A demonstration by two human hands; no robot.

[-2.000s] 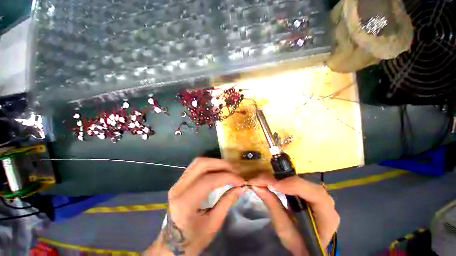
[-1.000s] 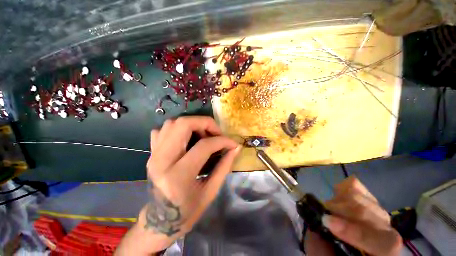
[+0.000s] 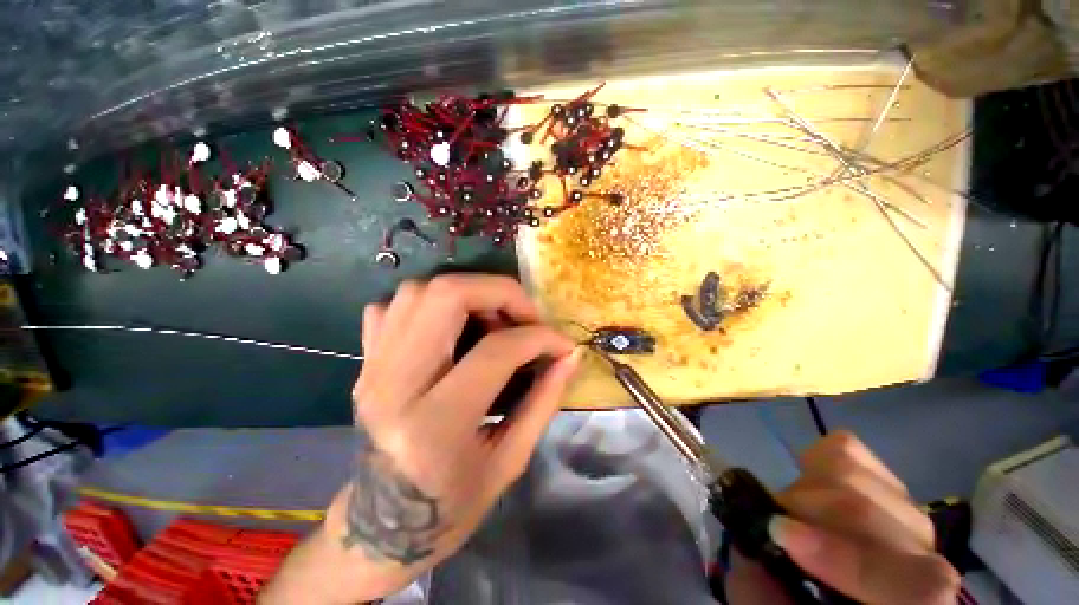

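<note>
A small dark circuit board (image 3: pixel 624 342) with a pale square lies at the front of the pale wooden board (image 3: pixel 828 319). My right hand (image 3: pixel 846 526) holds the soldering iron (image 3: pixel 669 423), its tip close to the circuit board's left end. My left hand (image 3: pixel 456 390) pinches something thin at that same end, with the fingertips touching or almost touching it. The silvery solder wire (image 3: pixel 213 336) runs from the left edge to my left hand. The part between my left fingertips is too small to tell, and a dark object under my left fingers is mostly hidden.
Black round components with red leads (image 3: pixel 473 177) lie partly on the board's left edge. White-faced ones (image 3: pixel 178 219) lie further left. A clear tray (image 3: pixel 355 41) is behind. Dark curved pieces (image 3: pixel 708 303) and loose wires (image 3: pixel 852 166) lie on the board. Red crates (image 3: pixel 189 561) are below left.
Since two seconds ago my hands have parted. The iron came down beside the circuit board, and my left fingers moved to its left end. Over the last second the hands hardly moved.
</note>
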